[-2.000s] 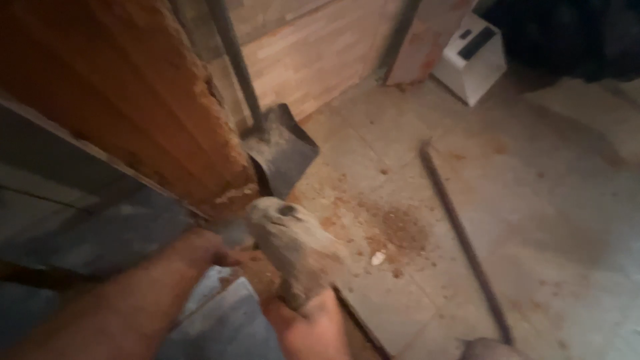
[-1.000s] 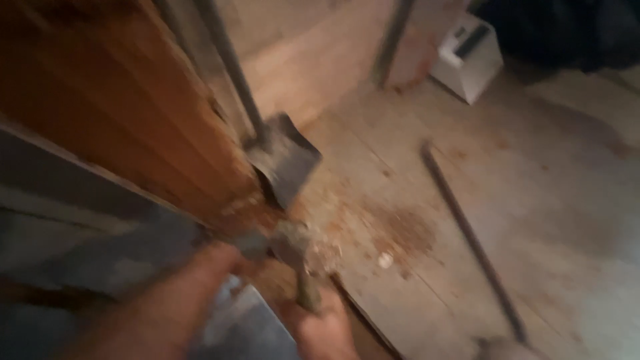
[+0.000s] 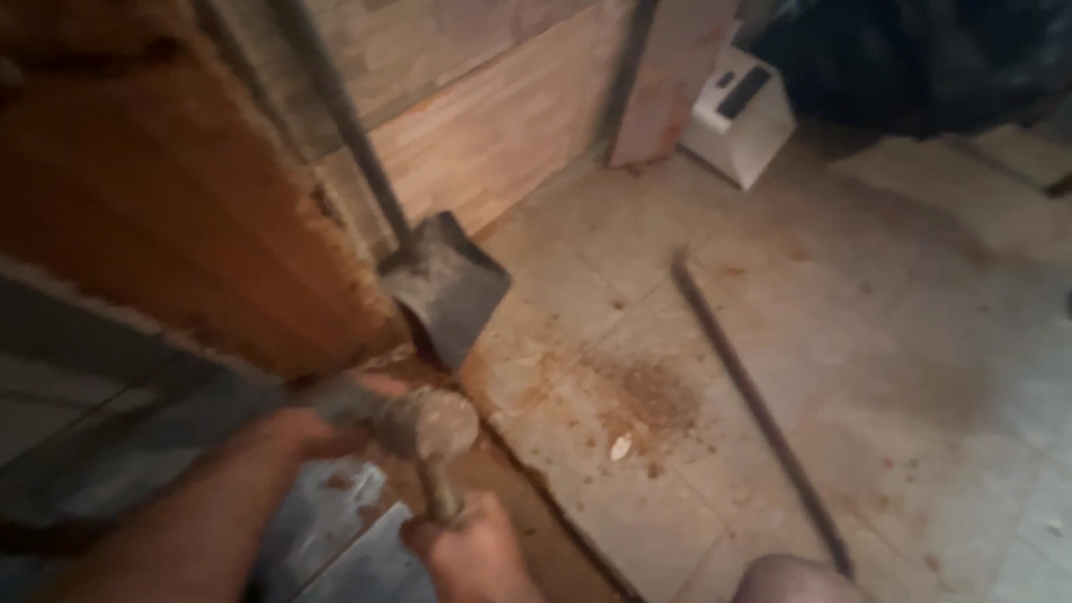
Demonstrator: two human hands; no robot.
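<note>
My right hand is closed around the short handle of a mallet, whose dusty round head is up beside my left hand. My left hand is at the base of the doorway wall, its fingers around a greyish object that is blurred and partly hidden by the mallet head; its kind cannot be told. Just beyond both hands, a square-bladed metal shovel stands blade down against the wall edge. A strip of bare, brownish floor runs beneath my right hand, between bluish tiles and pale tiles.
A long dark metal bar lies on the pale tiled floor at the right. Crumbled debris and a white chip are scattered near it. Farther back stand a white box-shaped thing and a dark plastic bag. A knee shows at the bottom.
The mallet head has shifted between frames, and its round face now shows beside my left hand. Both hands keep their hold. The shovel and the bar have stayed in place.
</note>
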